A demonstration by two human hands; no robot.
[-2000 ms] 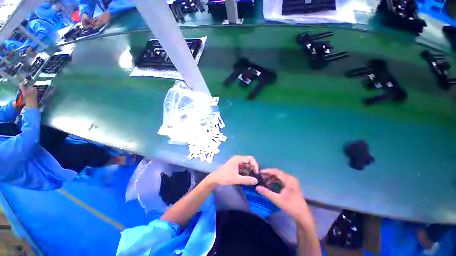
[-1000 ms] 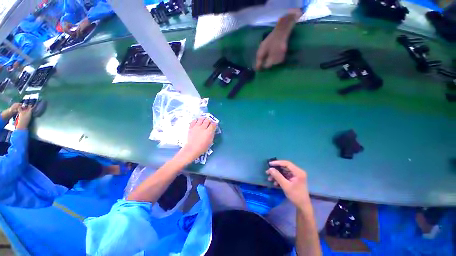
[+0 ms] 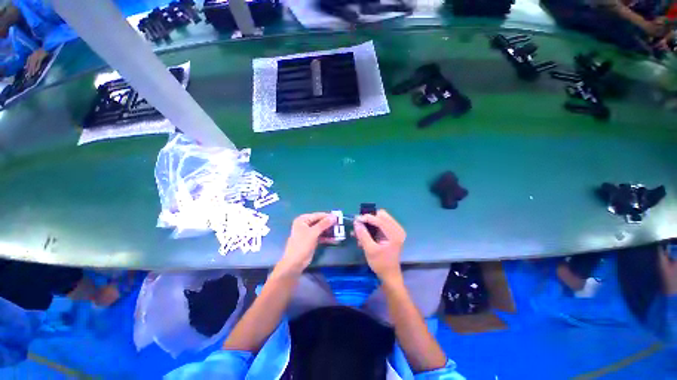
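My left hand [image 3: 306, 239] holds a slotted insert plate [image 3: 339, 225], white, between thumb and fingers near the table's front edge. A dark piece shows partly behind it. My right hand [image 3: 382, 241] holds a black plastic cap [image 3: 368, 211], partly covered by the fingers, just right of the plate. The fingertips of both hands are close together. A loose heap of slotted plates [image 3: 241, 230] lies beside a crumpled clear plastic bag [image 3: 182, 178] to the left. A small pile of black caps [image 3: 449, 190] lies on the green table [image 3: 349, 163] to the right.
A packed black set [image 3: 318, 83] on a foam sheet [image 3: 267, 121] and black bracket assemblies [image 3: 438, 95] lie across the far side. A slanting pale post [image 3: 148, 74] crosses the left. Below the edge are a lined bin [image 3: 159, 315] and a carton [image 3: 499, 289]. People's arms show at the edges.
My left hand has left the plate heap and come beside my right hand with a plate. The view has turned right. A packed set on foam now lies on the far side; the reaching hand there is gone.
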